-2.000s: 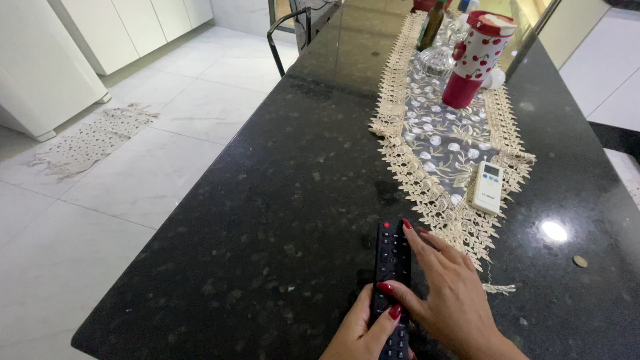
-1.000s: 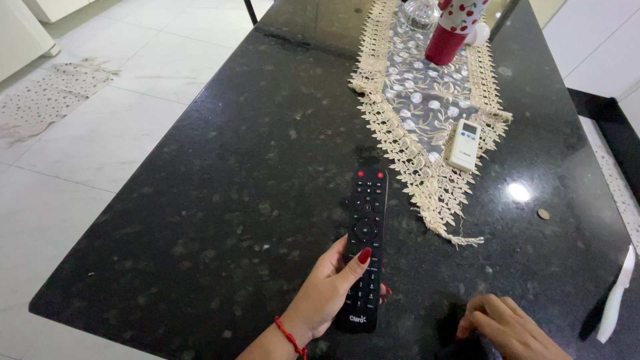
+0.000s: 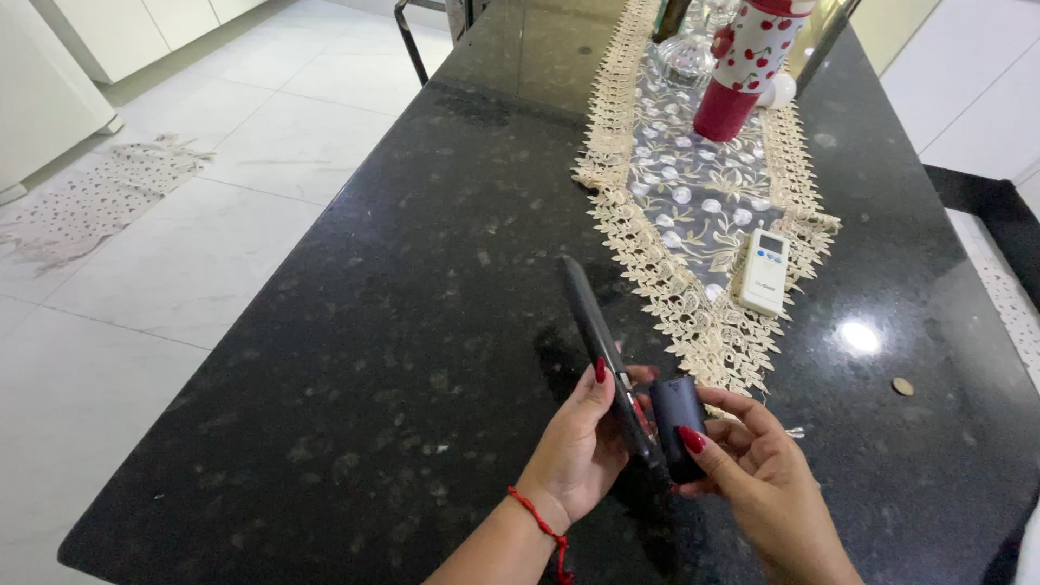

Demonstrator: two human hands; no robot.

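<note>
My left hand (image 3: 581, 443), with a red cord bracelet at the wrist, holds a black remote control (image 3: 591, 313) tilted on its edge above the dark stone countertop (image 3: 366, 390). The remote's side faces me, and red and silvery parts, seemingly batteries, show in its lower half. Just to its right my right hand (image 3: 756, 455) grips a small black battery cover (image 3: 678, 426) between thumb and fingers. The cover is off the remote or nearly so; whether their lower ends touch I cannot tell.
A lace-edged table runner (image 3: 695, 195) carries a white remote control (image 3: 764, 272), a cherry-patterned tumbler (image 3: 751, 61) and a glass vessel (image 3: 686, 57). A coin (image 3: 903, 386) lies at the right. A dark chair (image 3: 413, 41) stands beyond the left edge.
The black remote has turned from face-up onto its edge in my left hand. My right hand, empty-looking beside it a second ago, has come up to the remote and now holds the battery cover.
</note>
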